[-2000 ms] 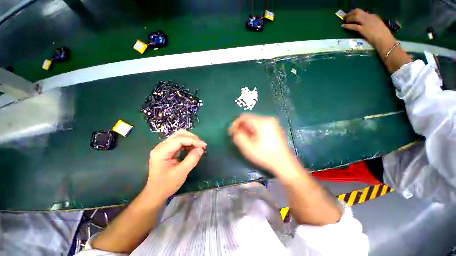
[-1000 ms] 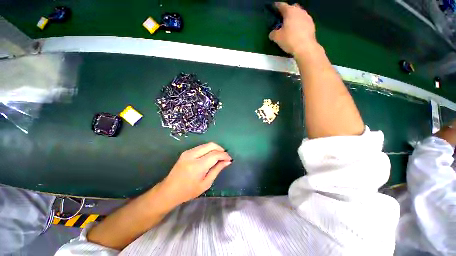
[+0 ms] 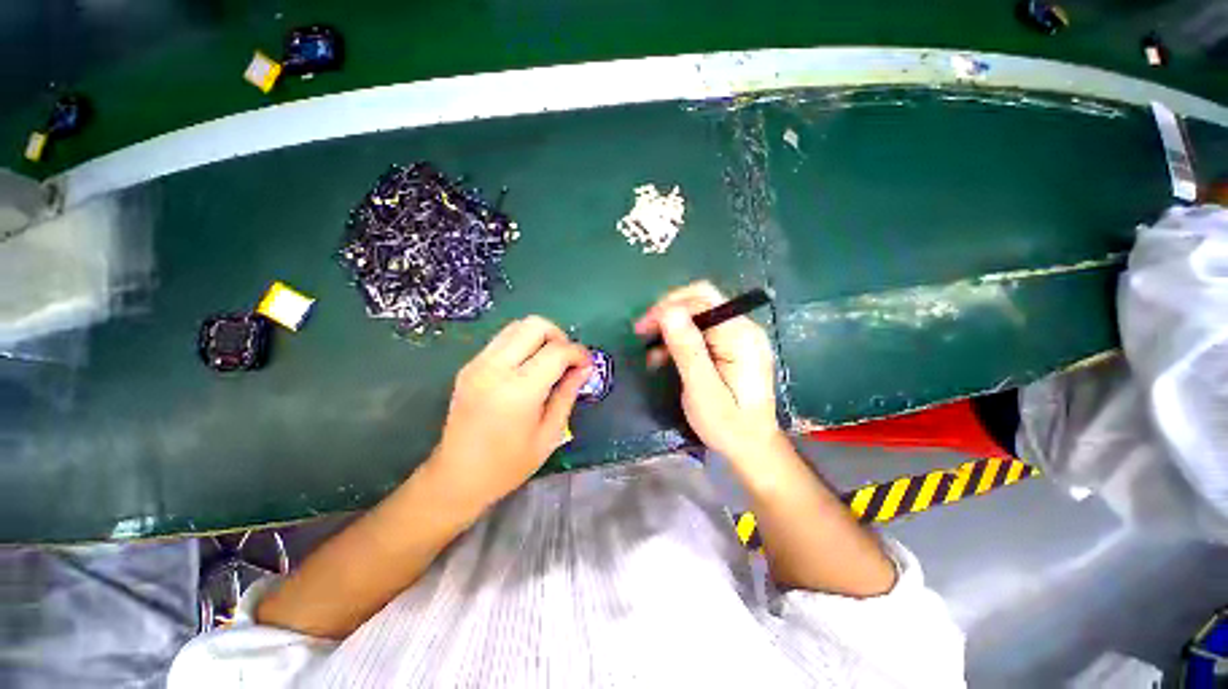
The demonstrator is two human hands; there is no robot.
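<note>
My left hand (image 3: 519,397) grips a small device housing (image 3: 597,376) at its fingertips, with a blue board showing; a bit of yellow shows below the fingers. My right hand (image 3: 711,361) holds slim black tweezers (image 3: 731,310) just right of the housing, apart from it; their tip is hard to make out. A large heap of dark leaded components (image 3: 424,252) lies left of centre. A small heap of white parts (image 3: 652,218) lies to its right. A waiting black unit (image 3: 234,342) lies at the left, with its silver-white and yellow battery (image 3: 286,306) beside it.
A white rail (image 3: 445,109) curves behind the green bench (image 3: 943,189). Beyond it, units (image 3: 313,49) with batteries lie spaced on the green belt. Another person's white sleeve (image 3: 1185,310) is at the right edge. Yellow-black floor tape (image 3: 943,487) shows below.
My right hand has come back from the belt and now holds the tweezers. The housing is now in my left fingertips. The view has shifted, and the other person's arm has left the belt.
</note>
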